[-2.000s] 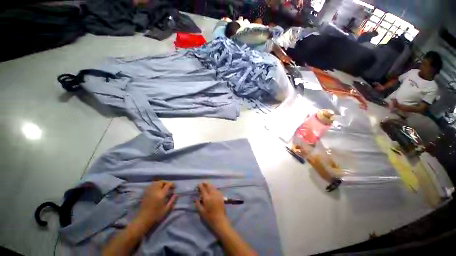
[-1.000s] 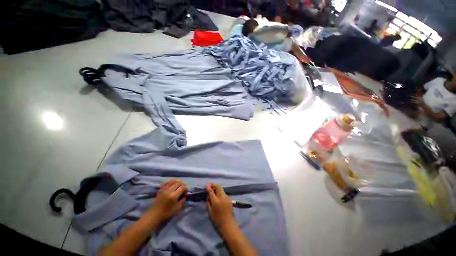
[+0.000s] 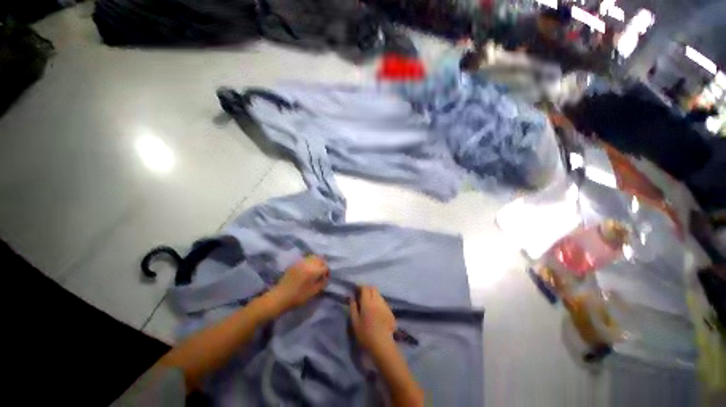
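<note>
A light blue-grey shirt [image 3: 398, 258] lies on the white table, its collar [image 3: 219, 288] and black hanger hook [image 3: 161, 261] at the left. A dark line runs along its front placket [image 3: 438, 313] to the hem. My left hand [image 3: 304, 280] holds the cloth at the placket, fingers bent. My right hand [image 3: 372, 316] pinches the placket just to the right of it. A thin dark pen [image 3: 406, 337] sticks out beside my right hand. The frame is blurred, and my fingertips are partly hidden in the cloth.
Beyond lies a stack of blue-grey shirts [image 3: 358, 119] with black hooks, then a heap of blue strips [image 3: 493, 131] and a red item [image 3: 402, 68]. At the right are a pink bottle [image 3: 579, 250], small dark sticks [image 3: 542, 285] and clear plastic bags [image 3: 653, 278]. Dark garments [image 3: 175, 22] lie at the back.
The view has turned, so the table's things sit further right in the picture. Both hands stay on the placket; the cloth below them is now more bunched, and my left hand sits slightly higher than my right.
</note>
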